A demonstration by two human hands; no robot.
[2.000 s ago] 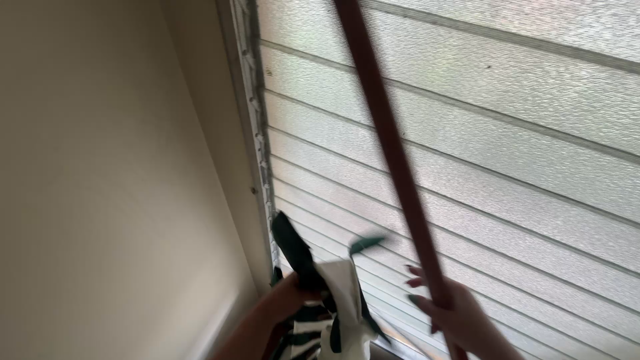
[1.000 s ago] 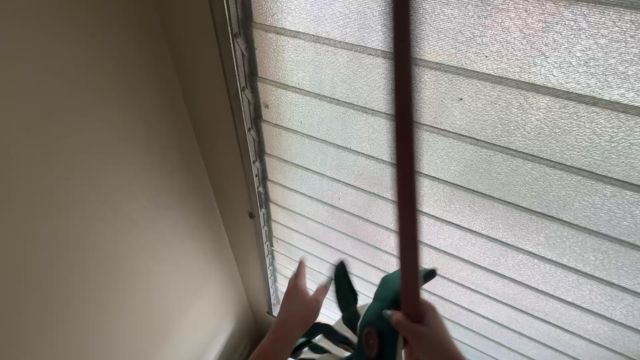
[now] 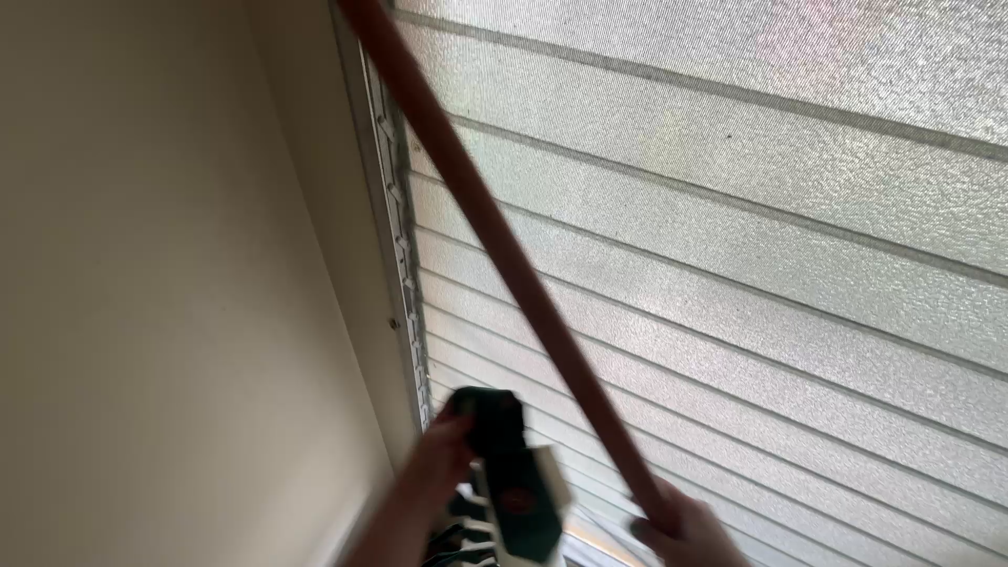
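A long reddish-brown pole (image 3: pixel 512 264) slants from the upper left down to my right hand (image 3: pixel 689 524), whose fingers are closed around its lower end. At lower middle my left hand (image 3: pixel 449 441) grips the top of a dark green and white fabric item (image 3: pixel 524 500). The fabric is blurred by motion and carries a small reddish round mark. Green and white striped parts of it hang below, partly cut off by the frame's bottom edge. The pole passes to the right of the fabric.
A louvered window of textured glass slats (image 3: pixel 709 236) fills the right side. Its metal side frame with slat clips (image 3: pixel 398 236) runs down beside a plain beige wall (image 3: pixel 173 276) on the left. A lit strip (image 3: pixel 602 543) shows low down near the hands.
The pole has swung from near upright to leaning left. My left hand, with fingers spread and apart from the fabric a second ago, now grips it. My right hand has kept hold of the pole.
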